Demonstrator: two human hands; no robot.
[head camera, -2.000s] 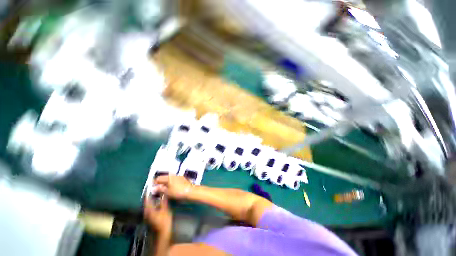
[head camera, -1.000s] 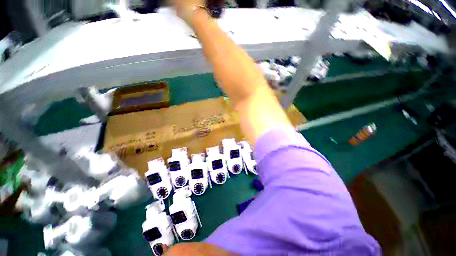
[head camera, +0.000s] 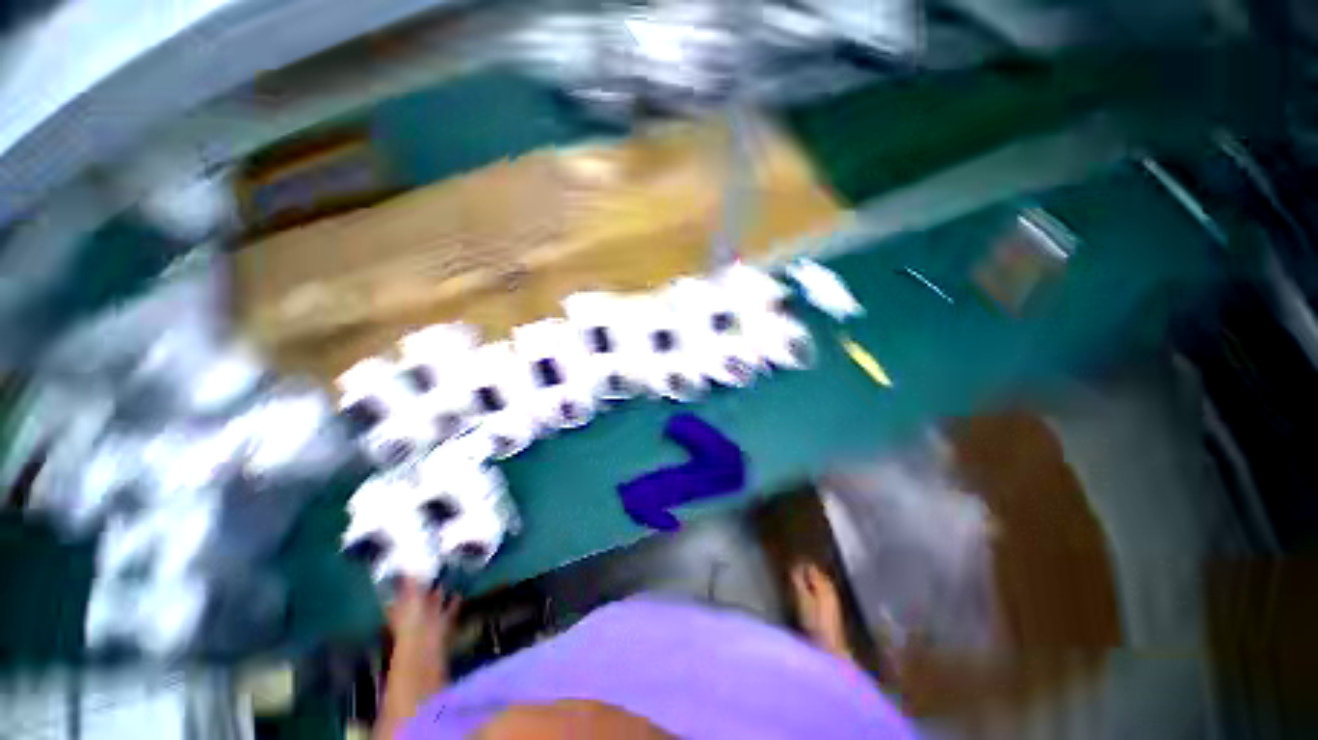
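Observation:
White security cameras (head camera: 546, 379) stand close together in a curved row on the green bench, blurred. Two more (head camera: 466, 513) stand in front of the row's left end. My left hand (head camera: 419, 610) is at the lower end of the front-left camera (head camera: 373, 538); blur hides whether it grips it. My right hand (head camera: 818, 600) is low at the bench's front side, beside clear plastic covers (head camera: 918, 542) in a brown carton (head camera: 1044, 506). Its fingers are too blurred to read. A crumpled dark blue-purple cloth (head camera: 687, 471) lies near the bench's front edge.
Hazy bagged cameras (head camera: 166, 477) crowd the left end. Flattened brown cardboard (head camera: 492, 260) lies along the back, near a brown tray (head camera: 311, 181). Right of the row are white paper (head camera: 827, 288), a yellow tool (head camera: 867, 362), a thin tool (head camera: 928, 284) and an orange-brown bottle (head camera: 1021, 260).
My right hand has come down from the white shelf above the bench to low beside the carton. My left hand stays by the front-left camera. The view has shifted, showing the whole cloth.

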